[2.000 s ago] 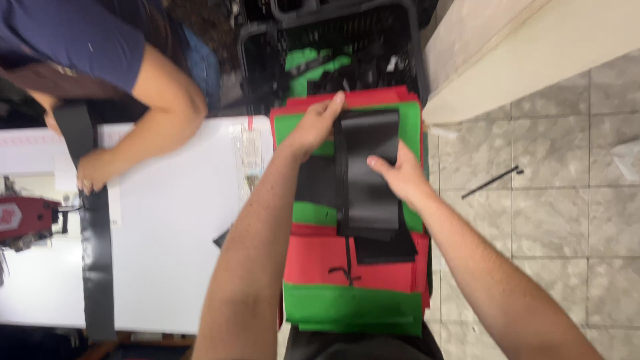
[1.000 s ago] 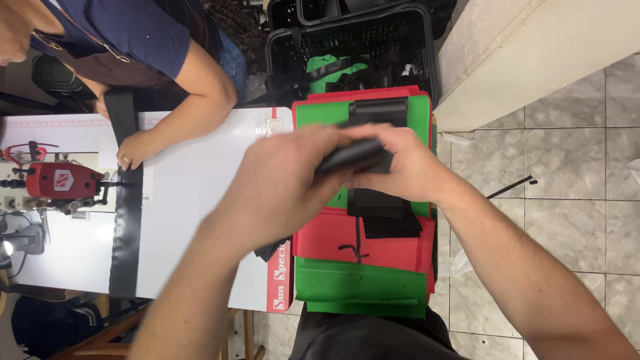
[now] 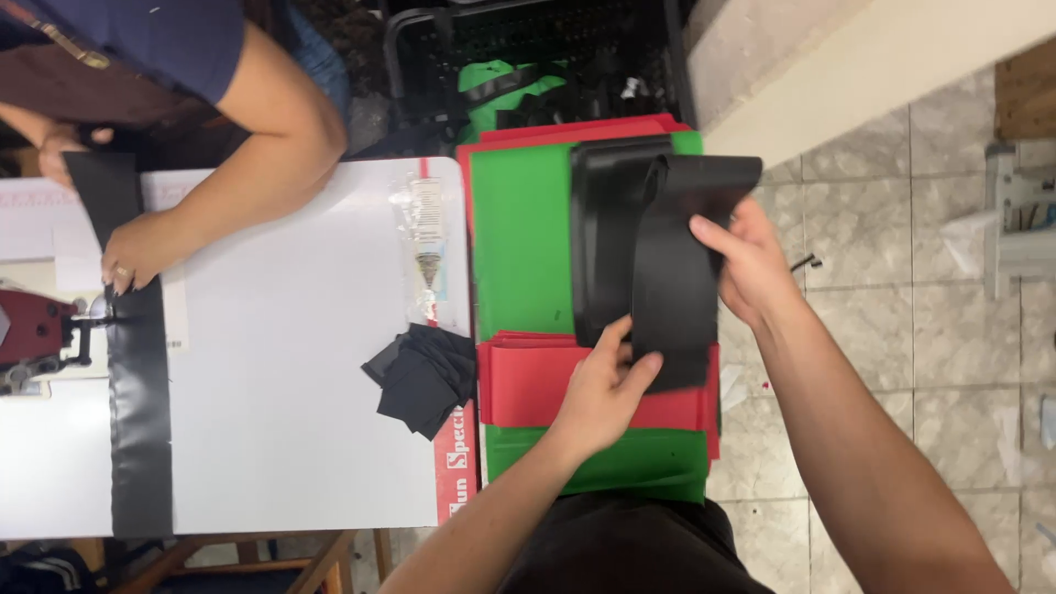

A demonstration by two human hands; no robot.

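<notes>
A folded black sheet (image 3: 681, 272), fabric or vinyl, is between my two hands. My left hand (image 3: 606, 384) grips its lower left corner, thumb on top. My right hand (image 3: 747, 260) grips its right edge near the top, with the fingers partly hidden behind it. Under and left of this sheet lie more folded black pieces (image 3: 606, 239) on a green sheet (image 3: 520, 239). Folded red pieces (image 3: 528, 384) lie below them, across the green material. Small dark fabric pieces (image 3: 425, 375) are piled on the white table's edge, left of my left hand.
At the left a co-worker's hand (image 3: 140, 252) rests on a long black strip (image 3: 140, 412) at a red sewing machine (image 3: 37, 330) on the white table (image 3: 289, 412). A black plastic crate (image 3: 676, 66) with green and black scraps stands beyond the stack. A pale wall (image 3: 825, 74) is at upper right.
My hands have moved apart, and the black piece bunched between them a second ago is now spread out as a folded sheet. The small dark pieces at the table edge are now in fuller view.
</notes>
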